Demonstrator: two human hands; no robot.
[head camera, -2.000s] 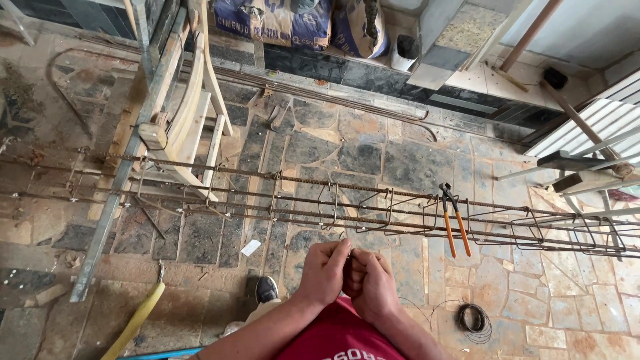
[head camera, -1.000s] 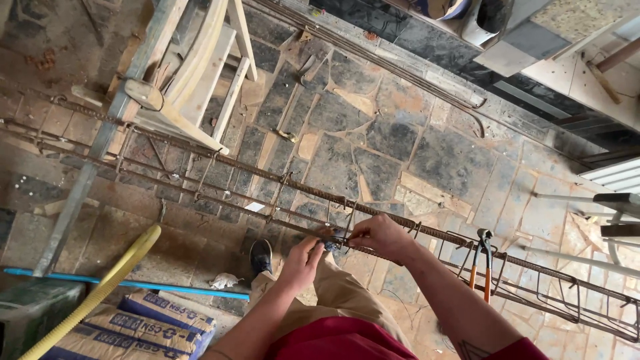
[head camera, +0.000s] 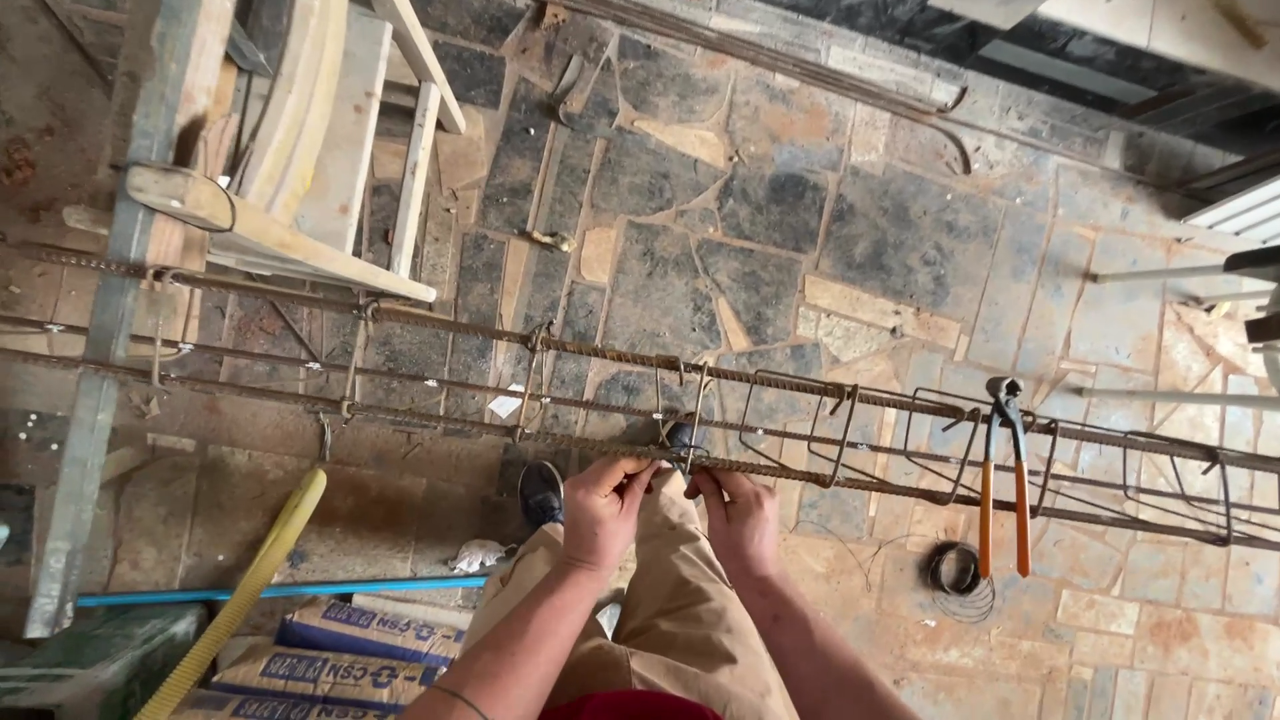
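Note:
A rebar cage (head camera: 600, 350) of long ribbed bars and square stirrups runs across the view. My left hand (head camera: 605, 510) is at its near lower bar, thumb and forefinger pinched together; whatever lies between them is too small to tell. Just right of it, my right hand (head camera: 735, 515) has its fingertips at the same bar, beside a stirrup (head camera: 697, 415). Its grip is also too small to make out. End-cutting nippers (head camera: 1005, 470) with orange handles hang on the cage to the right. A coil of thin tie wire (head camera: 953, 568) lies on the floor beyond my right hand.
At left, a metal bar (head camera: 100, 400) and wooden frame (head camera: 290, 220) cross the cage. A yellow corrugated hose (head camera: 240, 600), blue pipe (head camera: 300, 588) and cement bags (head camera: 350, 650) lie at lower left. Loose rebar (head camera: 780, 70) lies along the far wall. My shoes stand below the cage.
Two seconds ago both hands were together in front of my body, nearer than the cage. Now they are at its near bar, slightly apart. The view has shifted and tilted down.

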